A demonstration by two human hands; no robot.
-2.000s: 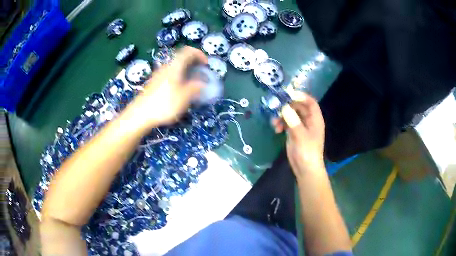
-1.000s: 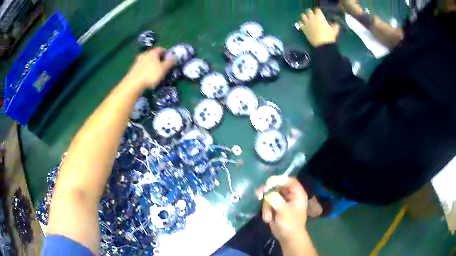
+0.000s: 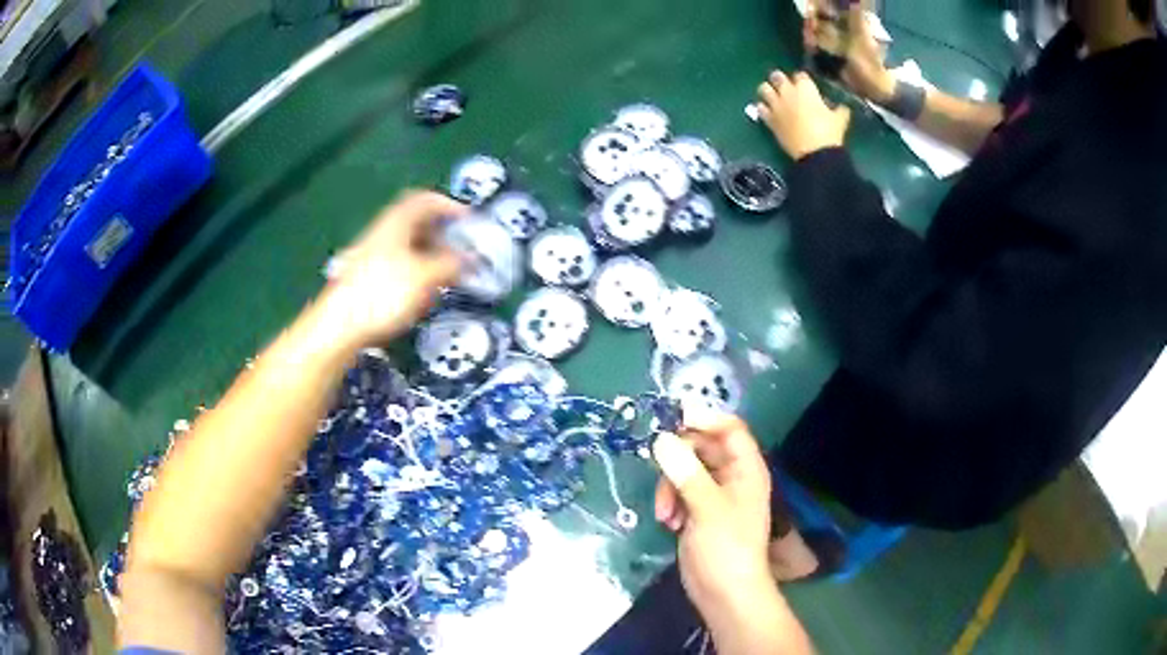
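My left hand [image 3: 397, 275] is over the near-left part of the housing group and grips a pale round housing [image 3: 481, 260], which is blurred. My right hand [image 3: 717, 499] is at the right of the board pile and pinches a small dark part [image 3: 663, 415] with a thin wire between thumb and fingertips. The heap of blue circuit boards with white lead wires [image 3: 422, 493] lies between my arms on a white sheet [image 3: 557, 601]. Several pale round housings with dark holes [image 3: 553, 321] lie on the green worktop beyond the pile.
A blue parts bin [image 3: 109, 218] stands at the upper left. A black round part [image 3: 753, 186] lies near the neighbour's hand. A neighbouring worker in black [image 3: 985, 320] sits at the right, holding a dark tool [image 3: 829, 45]. Dark small parts [image 3: 58, 569] lie at the far left.
My left hand has moved right and nearer, now with a housing. My right hand has moved up slightly and now shows a dark part at its fingertips. The view has shifted a little.
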